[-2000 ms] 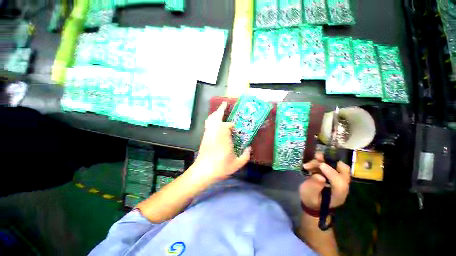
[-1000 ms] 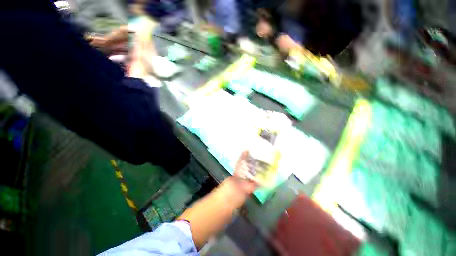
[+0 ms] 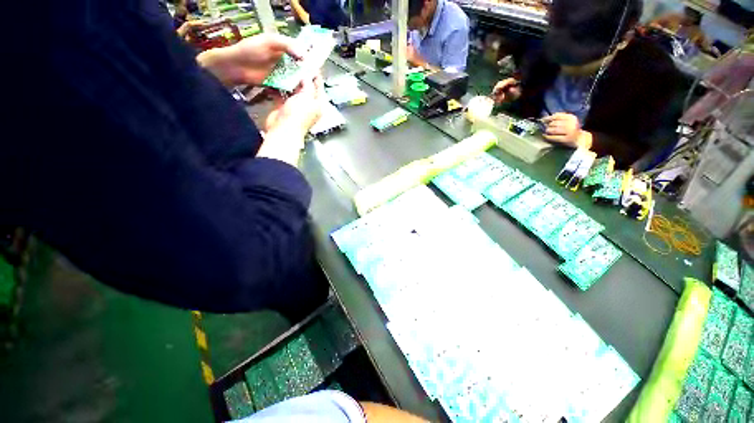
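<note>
Overlapping printed circuit boards [image 3: 488,306] lie on the dark bench in front of me, glaring white with pale green edges. A second overlapping row of green boards [image 3: 541,211] lies behind them. A yellow-green divider strip [image 3: 426,172] lies at their far left end, and another strip [image 3: 676,355] lies at the lower right. My left hand is cut off by the bottom edge; only a blue sleeve and a bit of forearm show. My right hand is out of the picture.
A person in dark sleeves at left holds a green board [image 3: 285,74]. Another person works across the bench at a pale box [image 3: 508,136]. A black-framed tray of boards [image 3: 281,372] is below the bench. More boards [image 3: 713,363] lie at far right.
The view has swung left and up from the red-brown pad. My left hand, over the glaring boards a second ago, has left the picture. My right hand and the iron are also gone from view.
</note>
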